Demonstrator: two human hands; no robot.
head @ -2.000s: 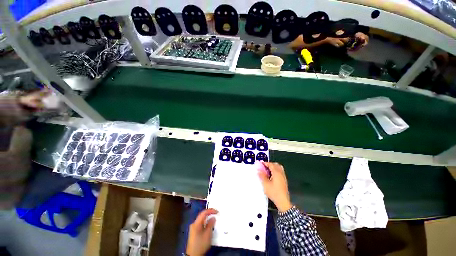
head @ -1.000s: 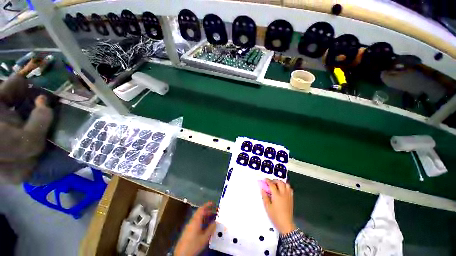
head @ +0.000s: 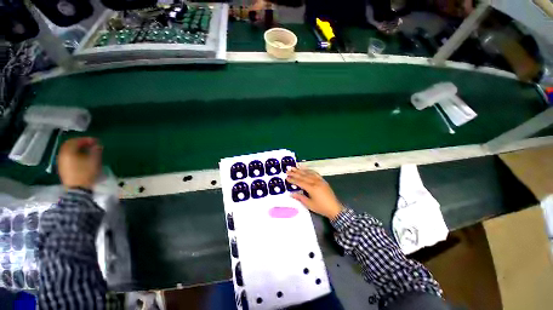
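Observation:
The label sheet lies on the bench edge in front of me, with two rows of black face labels at its top and bare white below. The pink tool lies on the sheet just under the labels. My right hand rests over the sheet's upper right corner, fingers at the right-end labels, partly covering them. My left hand is blurred, at the belt's left, beside a white camera housing; whether it touches the housing or holds anything cannot be told.
Another camera housing lies on the belt at right. Bagged label sheets lie at left, partly under my left sleeve. A white cloth is right of the sheet. A circuit board tray, cream tub and yellow-handled tool stand behind the belt.
My left hand has left the sheet and reached to the far left. My right hand has let go of the pink tool and moved up to the labels. The view has shifted.

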